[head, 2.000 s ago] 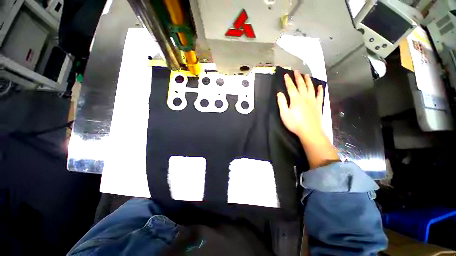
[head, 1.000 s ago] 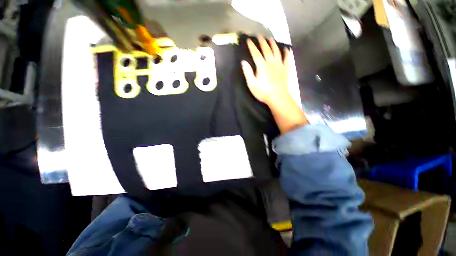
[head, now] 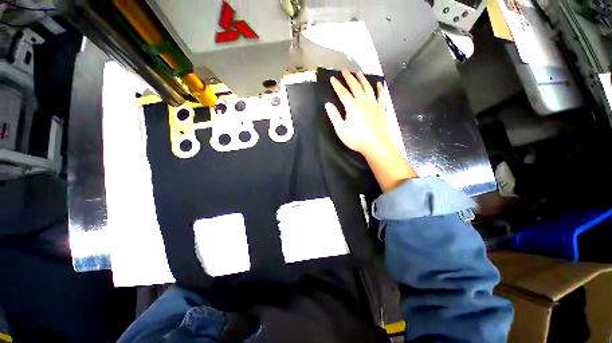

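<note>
The black fabric panel point(head: 221, 181) lies flat on the white base sheet point(head: 127, 201), with two white rounded-square areas near its lower edge. The yellow-and-white clamp plate point(head: 231, 127) with round holes rests on the panel's far edge. The pale sewing machine head point(head: 228, 57) with a red three-diamond logo is above and behind the plate. My right hand point(head: 360, 114) lies palm down, fingers spread, on the panel's right side and grips nothing. My left hand is not in view; only a denim-clad part shows at the lower left.
The shiny metal table point(head: 443, 134) shows on both sides of the white sheet. An orange-yellow rod point(head: 191, 84) slants down left of the head. An open cardboard box point(head: 550, 281) with dark contents is at lower right, before a blue plastic thing point(head: 557, 231). A control panel point(head: 460, 12) is upper right.
The view has shifted, so the panel, plate and table sit further left than two seconds ago, and the cardboard box has come into view. My right hand stays spread on the panel.
</note>
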